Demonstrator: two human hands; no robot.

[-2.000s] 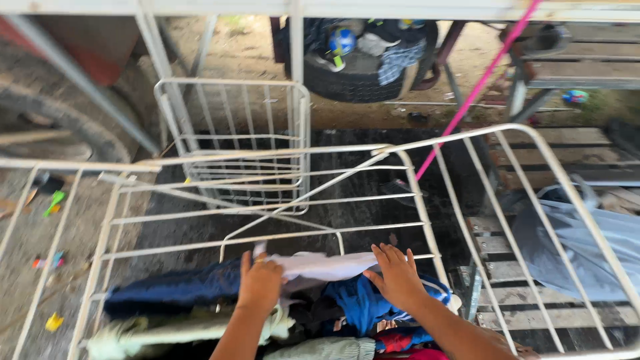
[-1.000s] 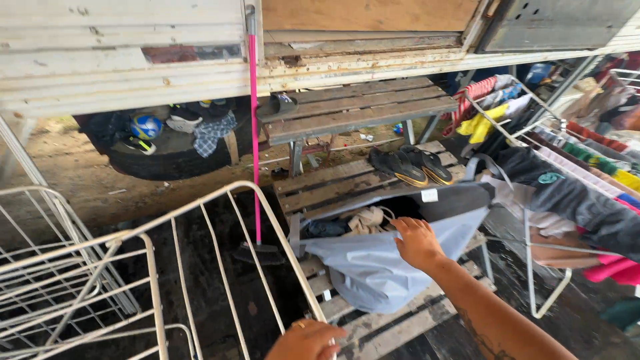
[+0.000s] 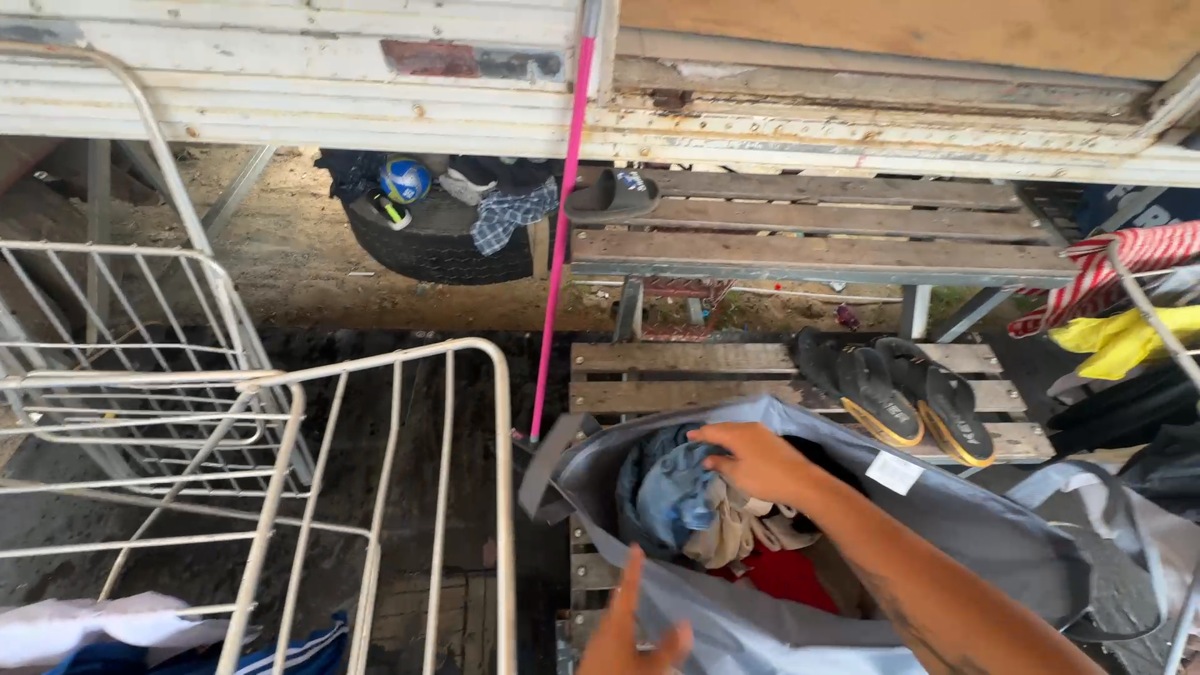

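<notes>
My right hand (image 3: 755,459) reaches into a large grey fabric bag (image 3: 956,534), its fingers at a blue garment (image 3: 677,492) on top of the pile inside. Whether the fingers grip that cloth, I cannot tell. Beside the blue garment lie beige cloth (image 3: 727,534) and a red garment (image 3: 783,577). My left hand (image 3: 630,628) is in front of the bag's near side, fingers apart and holding nothing. At the left stands a white wire drying rack (image 3: 502,450), with a white cloth (image 3: 103,628) and a blue garment with white stripes (image 3: 300,652) low on it.
The bag rests on wooden slatted steps (image 3: 684,361), with black flip-flops (image 3: 881,394) behind it and a slide sandal (image 3: 614,195) above. A pink pole (image 3: 562,225) leans upright. A tyre (image 3: 450,248) holds a ball (image 3: 405,180) and cloths. More laundry (image 3: 1125,342) hangs at right.
Both hands have left the clothes on the rack. The view has swung right to the bag. My right hand has moved from the bag's rim into its opening, which is now wider.
</notes>
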